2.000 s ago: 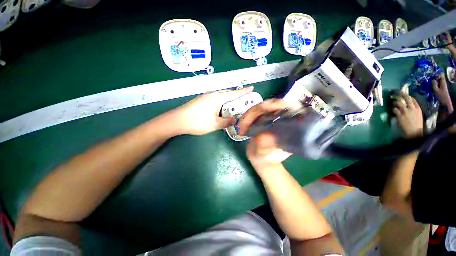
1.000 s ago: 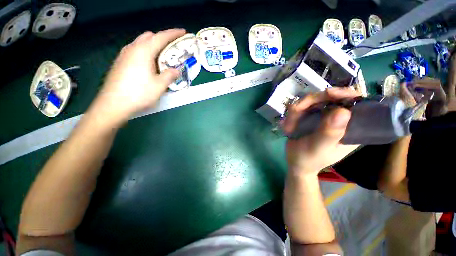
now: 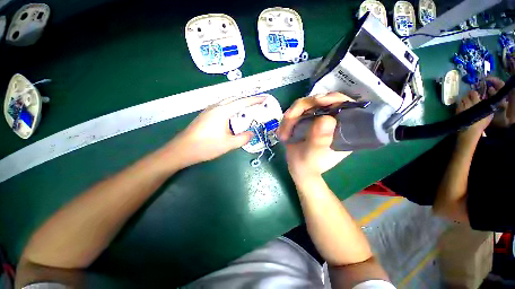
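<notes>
My left hand [image 3: 217, 129] holds a cream-white plastic housing [image 3: 270, 106], open side up, by its left edge on the green bench. Inside it are a light-blue circuit board [image 3: 256, 134] and a dark-blue component [image 3: 271, 125]. Thin leads with a pale ring end [image 3: 255, 162] hang past its near edge. My right hand [image 3: 313, 135] is closed around the grey electric screwdriver [image 3: 361, 128], which lies nearly level with its black cable running off right. Its front end is at the housing's right side; the tip is hidden by my fingers.
A white screw feeder [image 3: 361, 77] stands just beyond my right hand. Two housings with blue parts [image 3: 214, 44] lie past the pale strip [image 3: 107, 120]. Another housing [image 3: 22, 106] lies tilted at far left. A neighbouring worker's hands [image 3: 473, 108] are at right, near a blue heap [image 3: 473, 59].
My left hand has brought a housing from the far row to in front of me. My right hand and the screwdriver have moved left, up to it. The remaining housings appear further left.
</notes>
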